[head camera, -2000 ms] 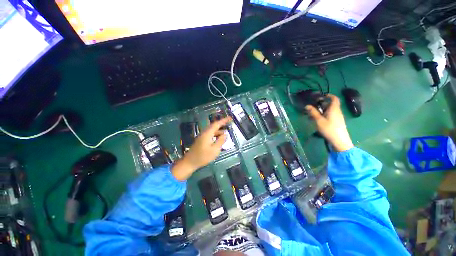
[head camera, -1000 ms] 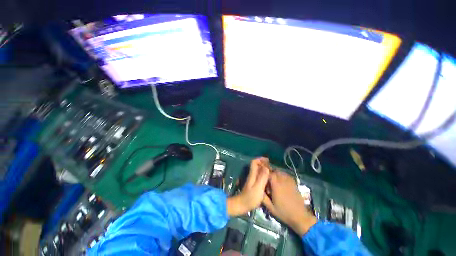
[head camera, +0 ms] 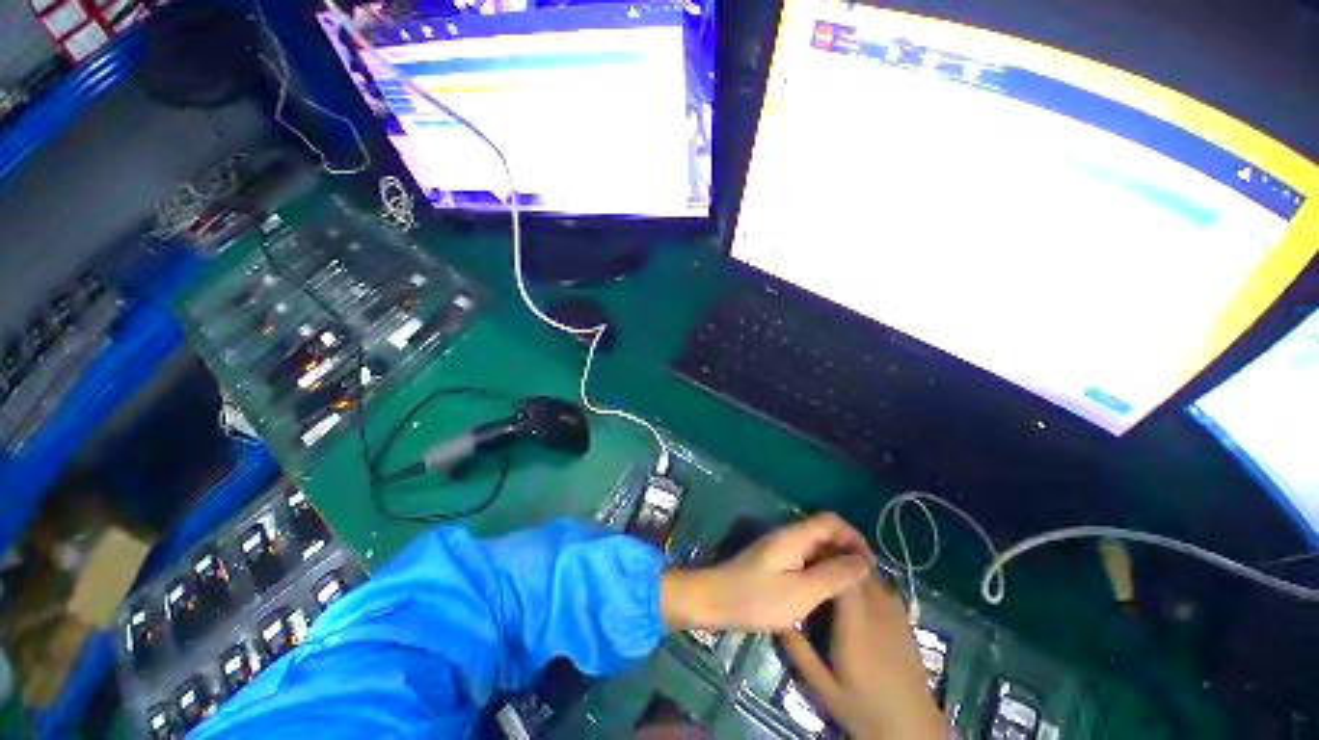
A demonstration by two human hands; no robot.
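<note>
My left hand [head camera: 767,578] and my right hand [head camera: 875,658] meet above the clear blister tray [head camera: 705,460]. Their fingers overlap, and a dark shape shows between them; I cannot tell whether it is held. A black unit with a white label [head camera: 658,503] lies at the tray's left, with a thin white cable [head camera: 625,416] at its top end. Another cabled unit [head camera: 930,658] lies just right of my right hand. A further unit [head camera: 1014,713] lies at the lower right. My hands and left sleeve hide part of the tray.
A black barcode scanner [head camera: 550,427] with a looped cord lies left of the tray. Filled side trays [head camera: 326,311] stand further left. A keyboard [head camera: 781,369] and bright monitors [head camera: 998,188] stand behind. A thick pale cable [head camera: 1128,534] runs at right.
The view has swung left. My right hand has left the mouse or scanner area on the right and joined my left hand over the tray. In the last second both stayed together.
</note>
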